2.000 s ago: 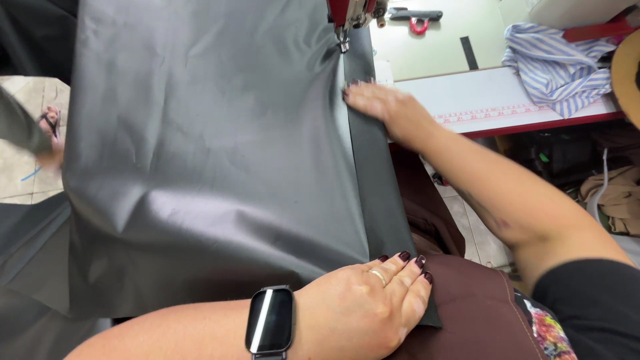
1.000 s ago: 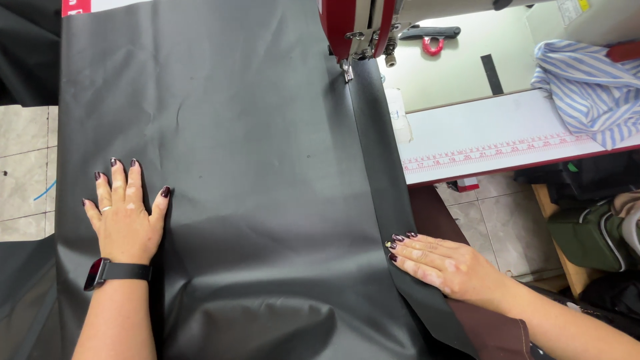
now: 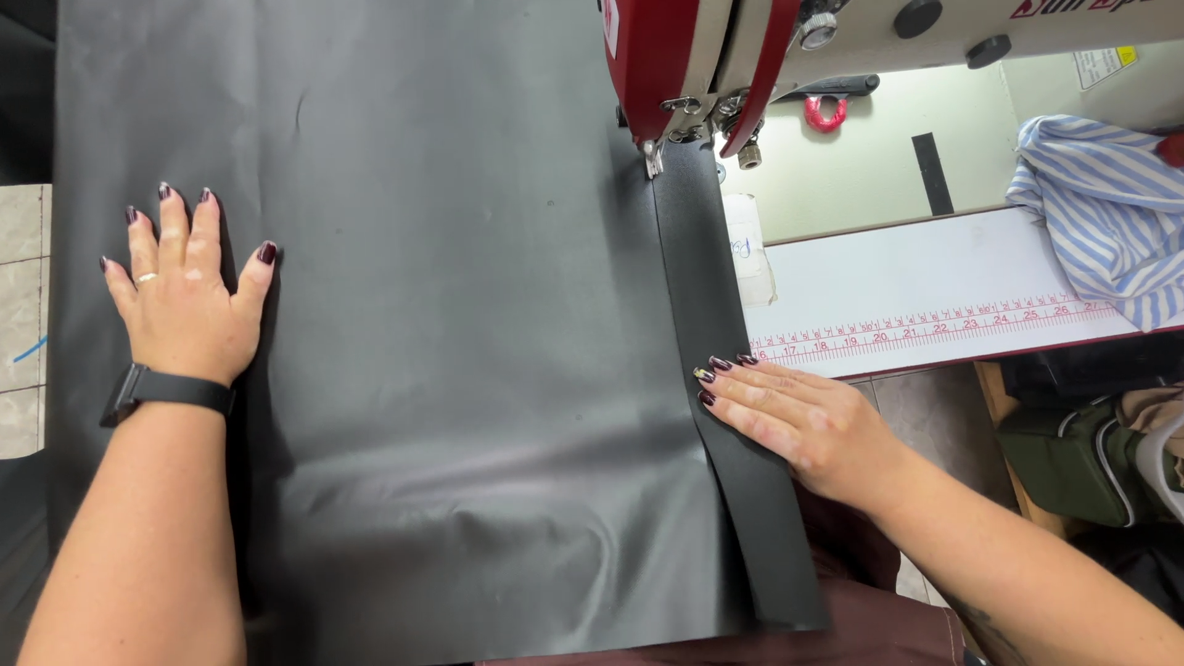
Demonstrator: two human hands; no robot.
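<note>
A large sheet of black coated fabric (image 3: 444,305) covers the sewing table and hangs over its front edge. Along its right side runs a black strip (image 3: 708,277), which passes beside the presser foot (image 3: 653,159) of a red and cream sewing machine (image 3: 661,65). My left hand (image 3: 190,296) lies flat on the sheet at the left, fingers spread, holding nothing. On the strip, below the presser foot, rests my right hand (image 3: 795,416) with its fingers together and fingertips by the strip's inner edge; no grip on the material shows.
Right of the machine are a white table edge with a red printed ruler (image 3: 925,333), a black tool with a red ring-shaped part (image 3: 825,113), and a blue-and-white striped cloth (image 3: 1110,213). A dark green bag (image 3: 1064,462) sits lower right. Tiled floor (image 3: 23,314) shows at the left.
My left hand has gone from the strip's lower end to the sheet's left side. My right hand has moved from near the presser foot down along the strip. A person's arm at far left has left view.
</note>
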